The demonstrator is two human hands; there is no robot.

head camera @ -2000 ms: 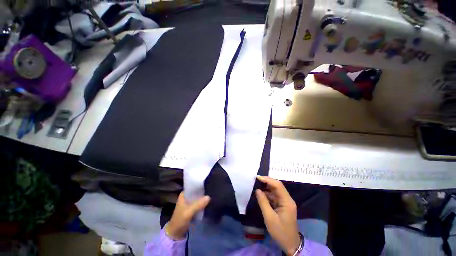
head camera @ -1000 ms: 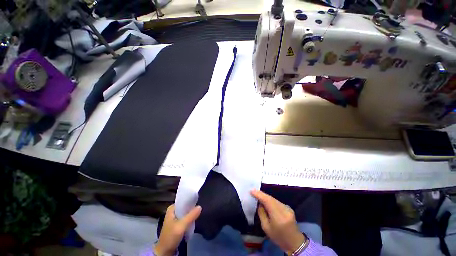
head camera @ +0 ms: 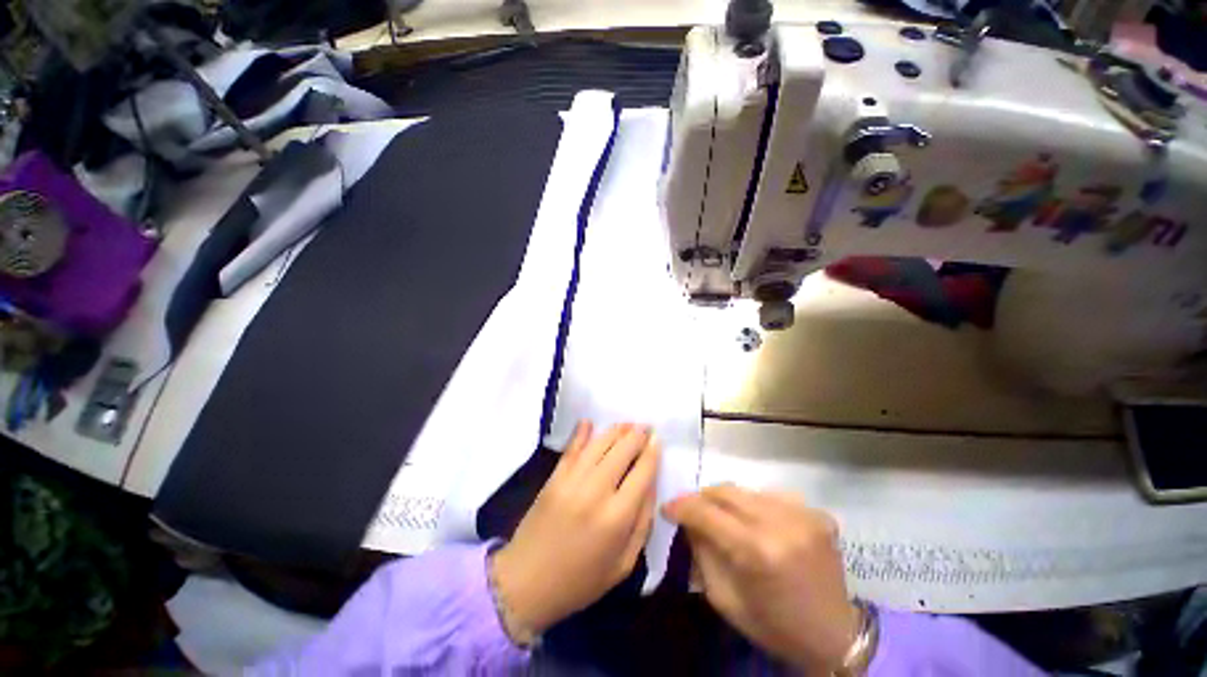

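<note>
A garment piece [head camera: 629,318], pale side up with a narrow black edge along its left side, lies on the table left of the needle area. My left hand [head camera: 582,529] lies flat over its lower part, fingers together; I cannot tell whether it grips the fabric. My right hand [head camera: 768,562] pinches the piece's lower right edge near the table front. The white sewing machine head [head camera: 913,172] with cartoon stickers stands to the right, its presser foot hard to make out in the bright light. A large black panel [head camera: 357,304] lies flat to the left.
A curled grey-black piece [head camera: 285,218] and a purple machine end [head camera: 80,251] are at the left. A dark flat rectangle, maybe a phone [head camera: 1175,450], lies at the right. A printed scale [head camera: 953,571] runs along the front edge. Red and dark cloth shows under the machine arm.
My left hand has let go of the pale strip on the left and moved right and up onto the main piece. My right hand stays at the right edge. The view has shifted closer.
</note>
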